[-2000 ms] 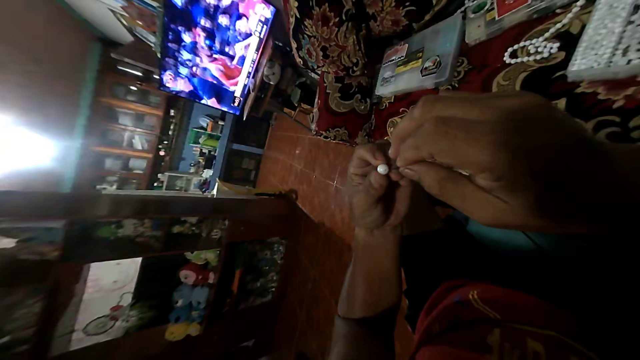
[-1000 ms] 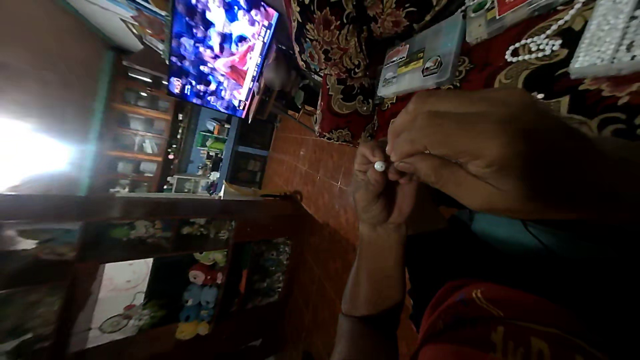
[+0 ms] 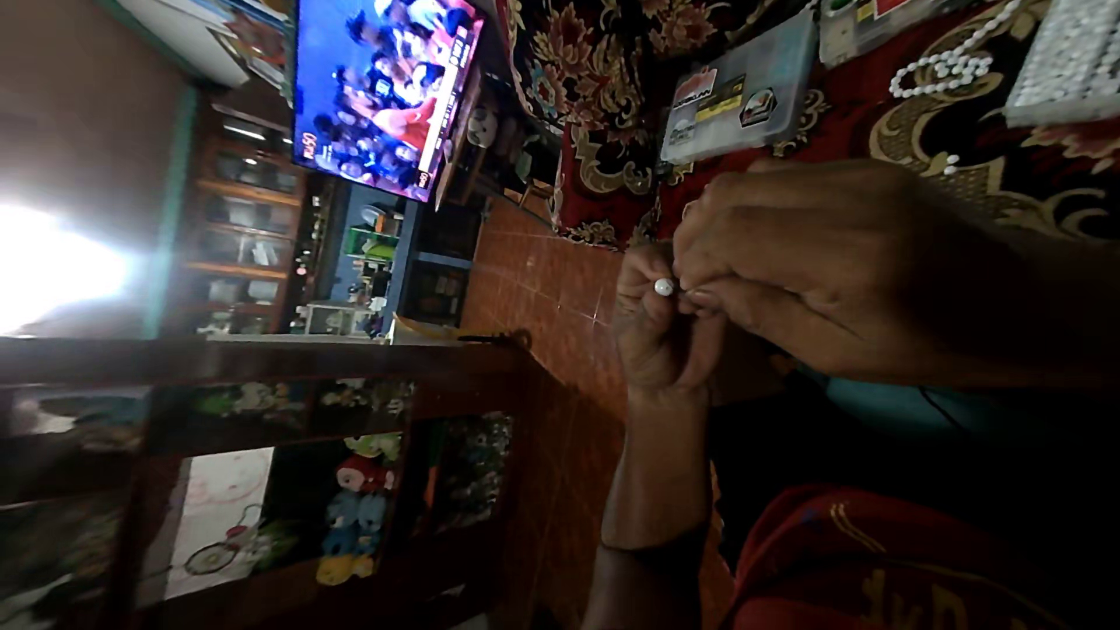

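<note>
The view is turned on its side. My left hand (image 3: 661,337), its forearm coming from the lower edge, pinches a small white bead (image 3: 664,287) between its fingertips. My right hand (image 3: 787,262) reaches in from the right edge, its bent fingers and thumb drawn together right beside the bead. Whatever the right fingertips may grip is hidden behind them. A strand of white beads (image 3: 945,72) lies on the red floral cloth (image 3: 844,114) beyond the right hand, near a clear container of white beads (image 3: 1063,66). A couple of loose beads (image 3: 951,164) rest on the cloth.
A translucent plastic case (image 3: 744,87) with stickers lies on the cloth, another case (image 3: 884,26) beside it. Red tiled floor (image 3: 560,289) shows past the hands. A lit television (image 3: 385,87) and a dark cabinet (image 3: 289,499) holding plush toys (image 3: 357,512) stand farther off.
</note>
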